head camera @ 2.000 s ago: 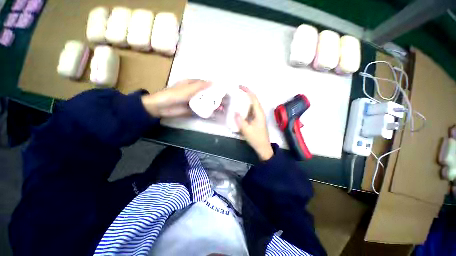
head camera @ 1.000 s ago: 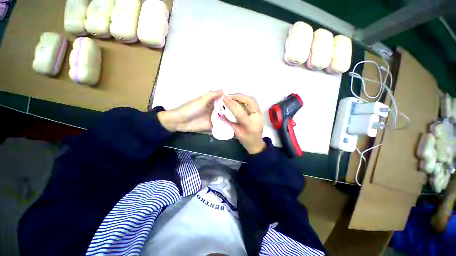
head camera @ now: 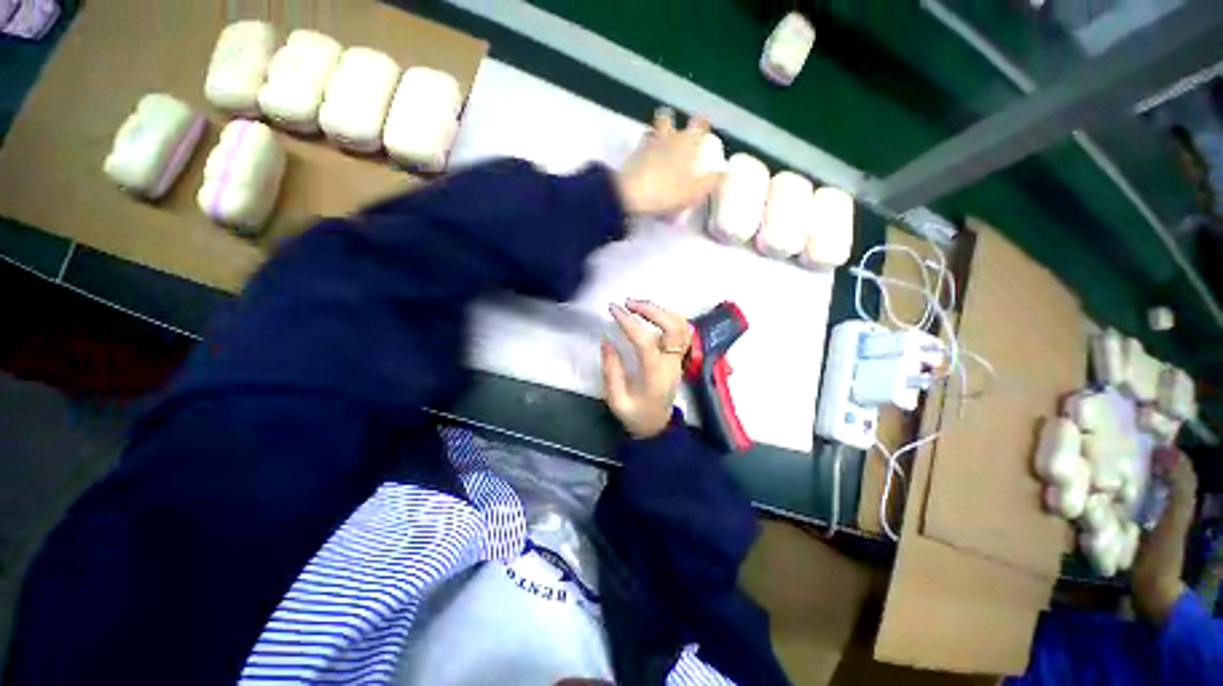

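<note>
My left hand (head camera: 660, 172) reaches to the back of the white work sheet (head camera: 537, 114) and is around a cream hand warmer (head camera: 710, 157), mostly hidden by the fingers, at the left end of a row. Three more cream hand warmers (head camera: 785, 215) stand side by side in that row. My right hand (head camera: 647, 365) is open and empty above the sheet, fingers slightly curled. The red and black infrared thermometer (head camera: 719, 375) lies just right of my right hand, its head partly behind the fingers.
Several hand warmers (head camera: 358, 99) stand on the cardboard sheet (head camera: 81, 134) at left. A power strip (head camera: 845, 389) with chargers and white cables (head camera: 925, 268) lies at right. One unit (head camera: 787, 50) is on the green conveyor. Far right are piled units (head camera: 1102, 442) and another person's arm (head camera: 1164, 543).
My hands have come apart. My left hand has moved with a hand warmer to the row at the back. My right hand has opened and is empty. The view has shifted right.
</note>
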